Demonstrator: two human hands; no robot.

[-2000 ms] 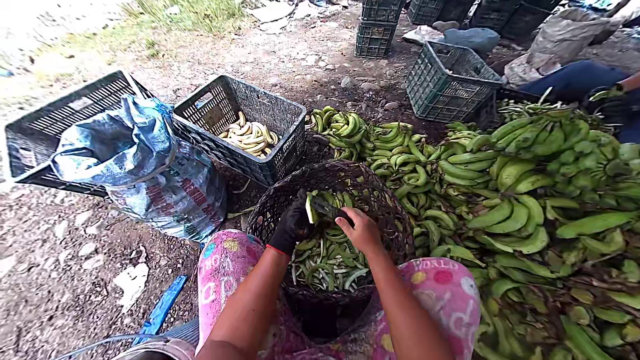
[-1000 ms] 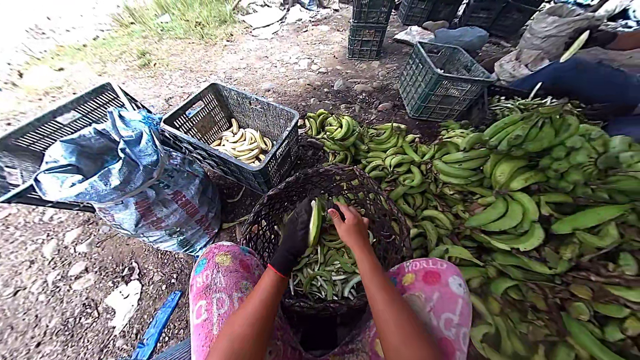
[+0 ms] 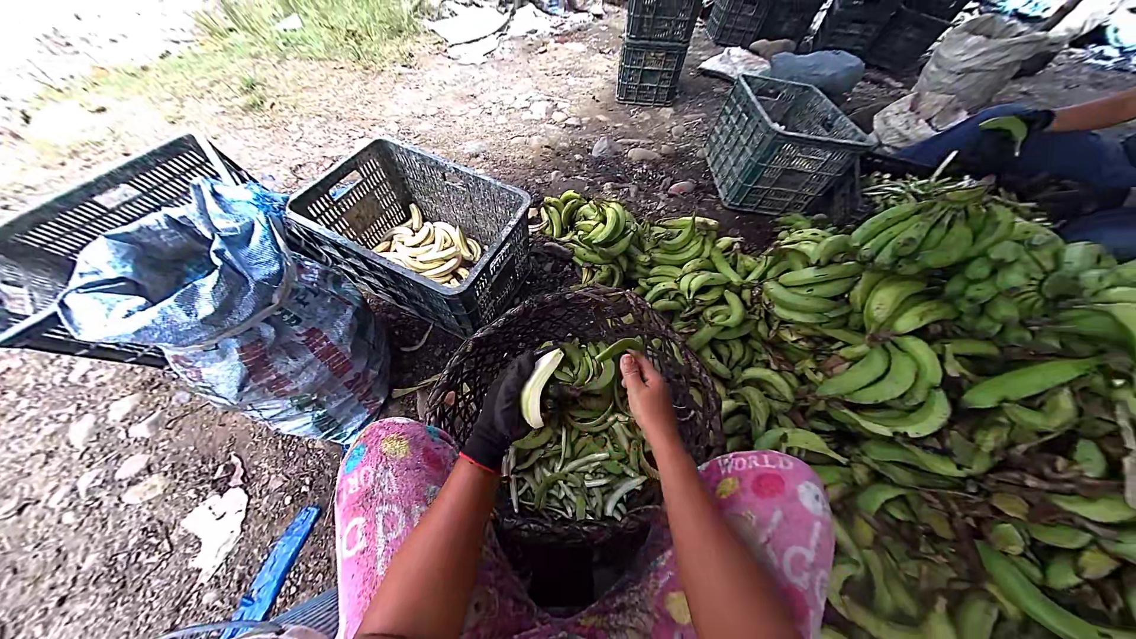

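My left hand [image 3: 502, 410], in a black glove, grips a partly peeled plantain [image 3: 540, 388] whose pale flesh shows. Bare and to its right, my right hand [image 3: 646, 390] pinches a strip of green peel [image 3: 619, 348] between thumb and fingers. Both hands are over a dark woven basket [image 3: 461, 355] between my knees. Green peels [image 3: 586, 470] lie inside it. Whether a small blade is in my right hand cannot be seen. Peeled plantains [image 3: 430, 248] lie in a black plastic crate [image 3: 497, 266] beyond the basket.
A large heap of green plantains [image 3: 874, 373] spreads to the right. At left stand a blue woven sack [image 3: 293, 355] and another crate [image 3: 106, 200]. A green crate [image 3: 772, 164] is farther back. At upper right, a co-worker's gloved hand [image 3: 1016, 133] holds a green piece.
The plantain in my left hand showed green skin one second ago; pale flesh shows now. My right hand has moved away from it to the right, with a peel strip.
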